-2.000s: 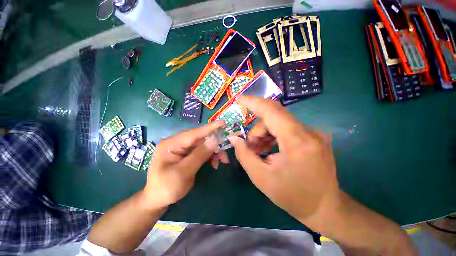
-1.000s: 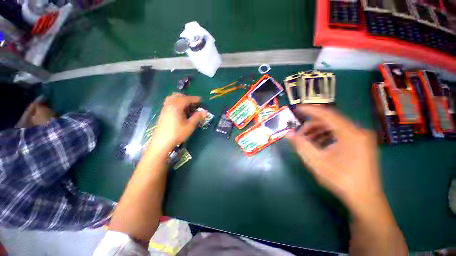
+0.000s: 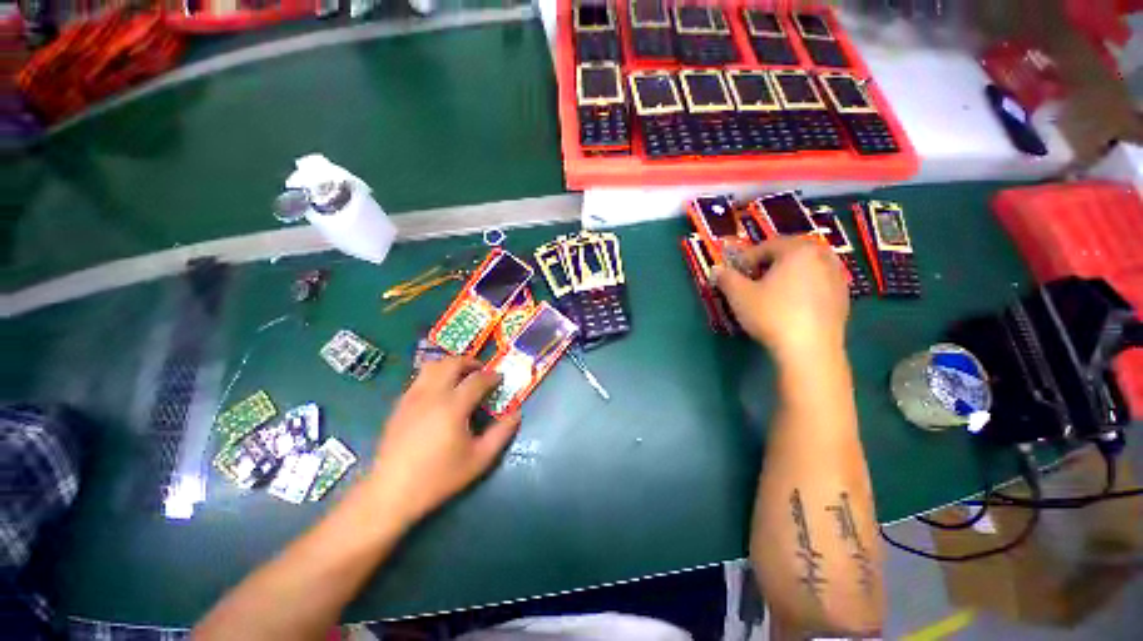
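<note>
My left hand (image 3: 441,426) is at mid-bench, its fingertips at the lower end of an orange phone body (image 3: 533,357) with a dark screen; whether it grips it cannot be told. Another open phone body (image 3: 483,301) with a green keypad board lies just behind it. My right hand (image 3: 790,291) is over the orange phones (image 3: 712,225) heaped at right, fingers curled at one of them; the fingertips are partly hidden. Front covers (image 3: 593,286) with cream window frames lie between the hands.
Tweezers (image 3: 587,373) lie by the phone bodies. Boards (image 3: 291,453) and stacked boards (image 3: 351,354) are left. A white bottle (image 3: 354,223) and yellow-handled tool (image 3: 420,287) stand behind. A red tray (image 3: 740,169) of phones is at back, a glass jar (image 3: 934,386) and black device right.
The view has swung right. My right hand has moved from beside the phone bodies to the right heap. My left hand has moved from the stacked boards to the front phone body.
</note>
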